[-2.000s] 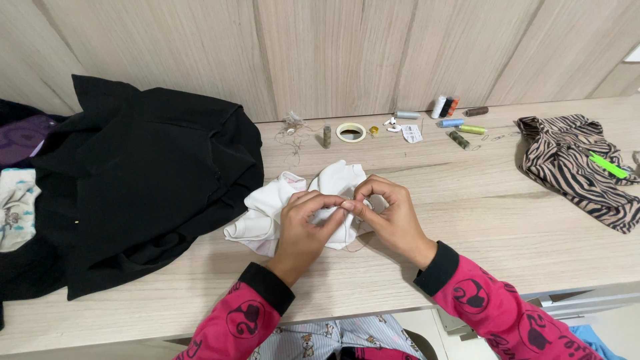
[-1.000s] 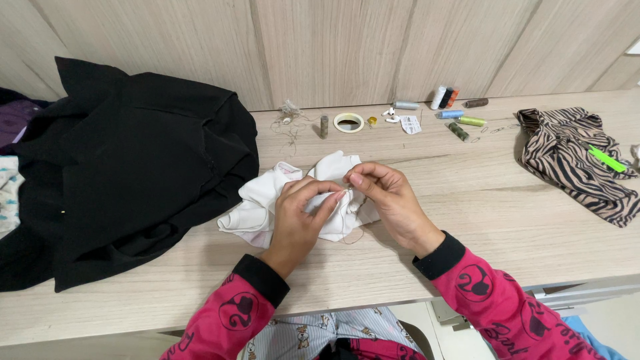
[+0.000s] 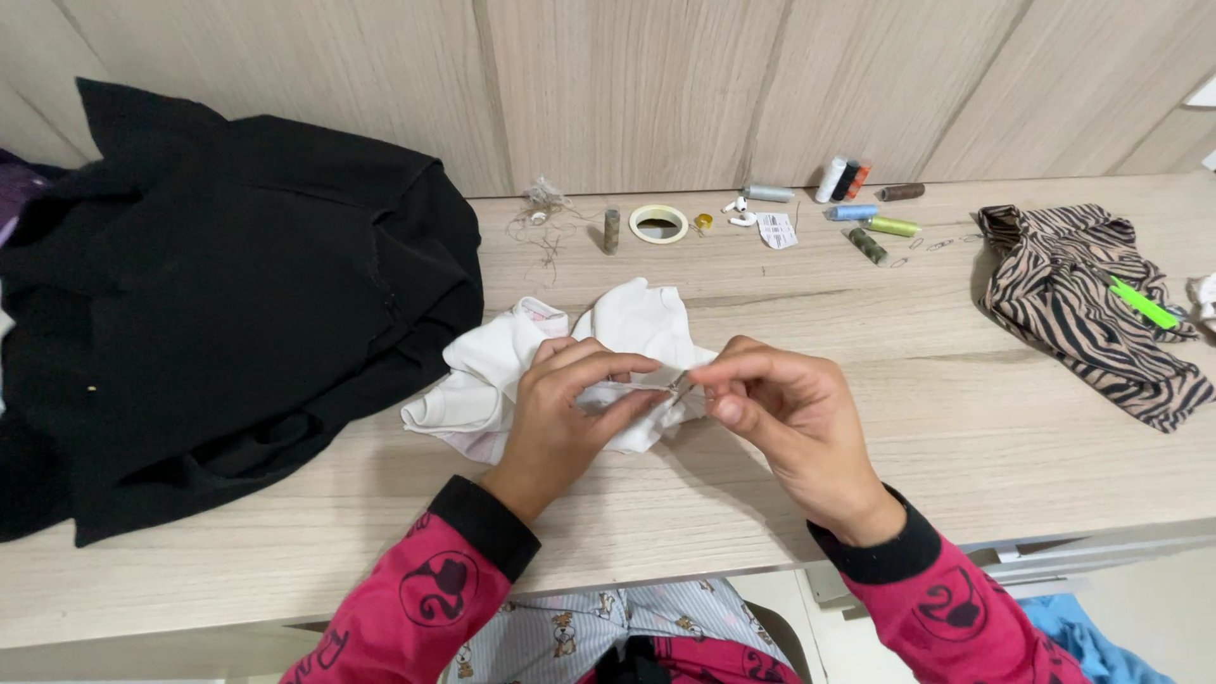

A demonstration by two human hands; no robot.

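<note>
A crumpled white cloth garment (image 3: 636,318) lies on the wooden table. My left hand (image 3: 579,408) pinches a fold of it between thumb and fingers. Just to the right, my right hand (image 3: 793,418) has its thumb and index finger close to the same fold; something thin seems to be at the index fingertip, too small to make out. Behind the garment stand a thread spool (image 3: 611,232) and a roll of tape (image 3: 658,224). A loose tangle of thread (image 3: 543,207) lies left of them.
A black garment (image 3: 228,313) covers the left side. Several thread spools (image 3: 852,212), earbuds (image 3: 742,218) and a printed tag (image 3: 777,230) lie at the back. A zebra-print cloth (image 3: 1073,304) with a green-handled tool (image 3: 1143,304) on it is at right.
My right hand's fingers, which touched the left hand's fingertips two seconds ago, have moved apart from them to the right. The left hand still pinches the white cloth.
</note>
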